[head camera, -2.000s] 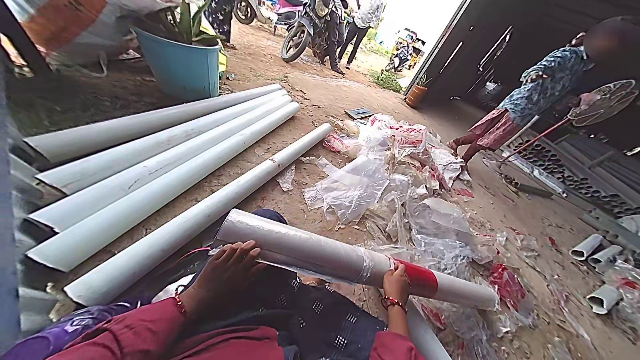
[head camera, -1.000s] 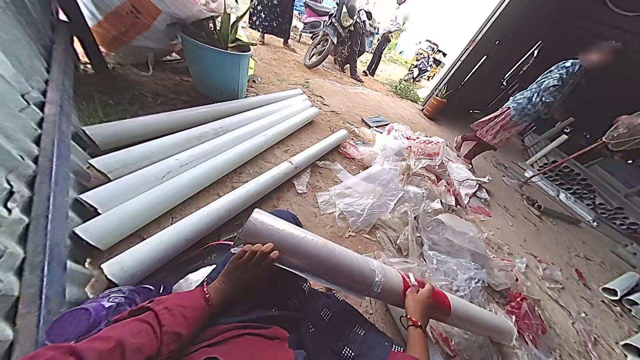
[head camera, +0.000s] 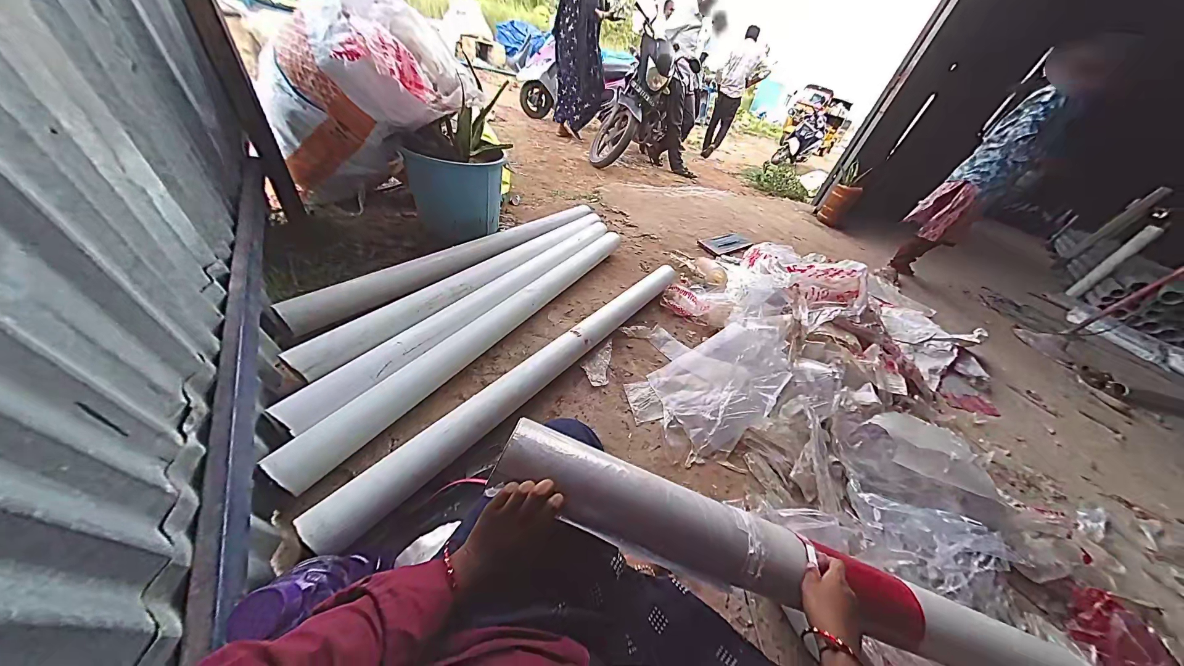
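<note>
A grey-white pipe, wrapped in clear plastic film with a red plastic band toward its lower right part, lies slanting across my lap. My left hand rests on the pipe near its upper left end, fingers curled over the edge. Around the pipe beside the red band is my right hand, its thumb on top at a small white strip; its other fingers are partly hidden. Several more white pipes lie side by side on the ground at the left, one closest to my knees.
Torn clear and red plastic film is heaped on the dirt ahead and right. Corrugated metal sheet and a metal post edge stand close on my left. Beyond are a blue plant pot, a motorcycle, and a person at right.
The view has swung left, showing more of the corrugated sheet. Both hands stay at about the same places on the pipe. The person at right has changed posture.
</note>
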